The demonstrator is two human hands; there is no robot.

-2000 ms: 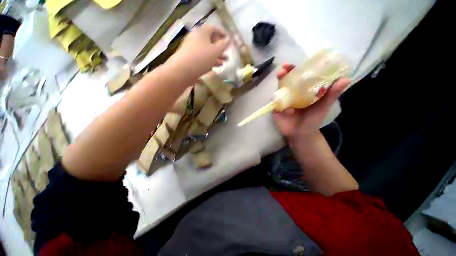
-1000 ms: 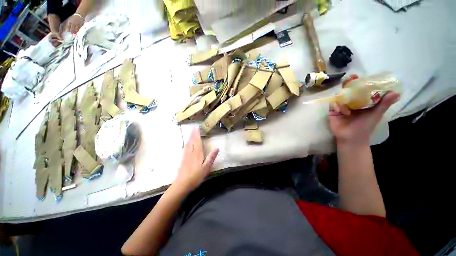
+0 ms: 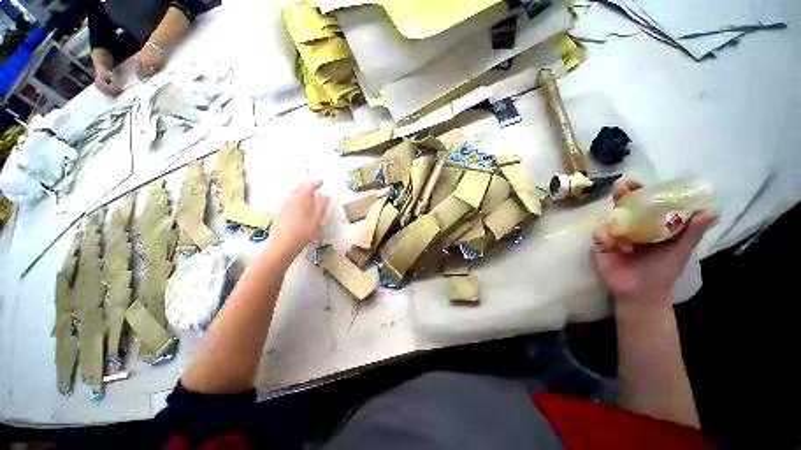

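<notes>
My right hand (image 3: 650, 264) holds the translucent glue bottle (image 3: 660, 214) on its side at the right, its thin nozzle pointing left. My left hand (image 3: 301, 217) is over the table, just left of the loose heap of khaki tabs (image 3: 420, 235). Its fingers are bunched, and whether they hold anything is unclear. A single tab (image 3: 348, 272) lies just below and right of this hand, at the heap's edge. Overlapping rows of tabs (image 3: 156, 233) lie at the left. A small tab piece (image 3: 463, 289) lies in front of the heap.
A hammer (image 3: 562, 123) and a black lump (image 3: 610, 145) lie right of the heap. A bagged roll (image 3: 197, 290) sits beside my left forearm. Yellow material (image 3: 322, 61) and stacked sheets (image 3: 422, 75) lie beyond. Another person's hands (image 3: 147, 60) are at the far left near white strips (image 3: 180, 98).
My left hand has moved from the table's front edge up to the heap's left side. A tab now lies apart at the heap's lower left. My right hand still holds the bottle.
</notes>
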